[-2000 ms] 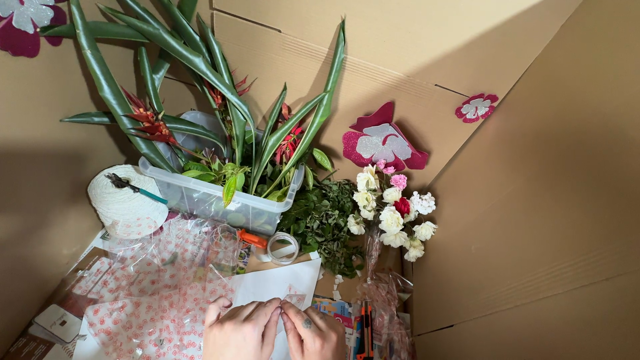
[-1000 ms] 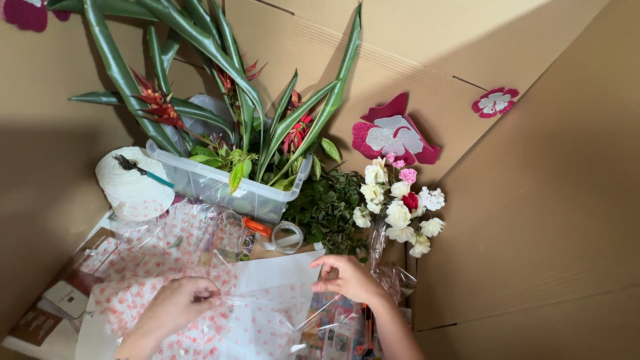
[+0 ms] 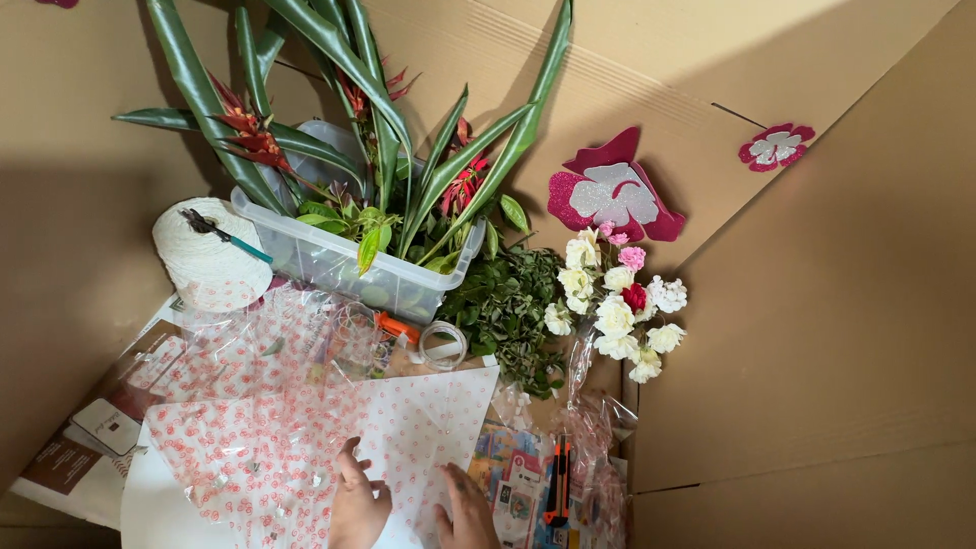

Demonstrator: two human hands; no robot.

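My left hand (image 3: 360, 499) is over the clear plastic wrap printed with small red flowers (image 3: 274, 450), its fingers apart and nothing seen in it. Close by on the right, my right hand (image 3: 463, 509) is also spread, near the right part of the wrap. Under the wrap lies a white sheet (image 3: 164, 496). An orange and black utility knife (image 3: 559, 480) lies to the right of my hands, on printed packets. Beyond the sheet are a roll of clear tape (image 3: 443, 345) and an orange-handled tool (image 3: 397, 328).
A clear plastic bin (image 3: 351, 267) holds tall green leaves and red blooms. Left of it is a cone of white twine (image 3: 213, 255) with a teal-handled tool on it. Right are leafy cuttings (image 3: 507, 313) and a bouquet of cream flowers (image 3: 614, 316). Cardboard walls (image 3: 801, 320) stand around.
One second ago my hands were farther apart; now they are closer together. The flower-printed wrap now spreads farther right over the white sheet.
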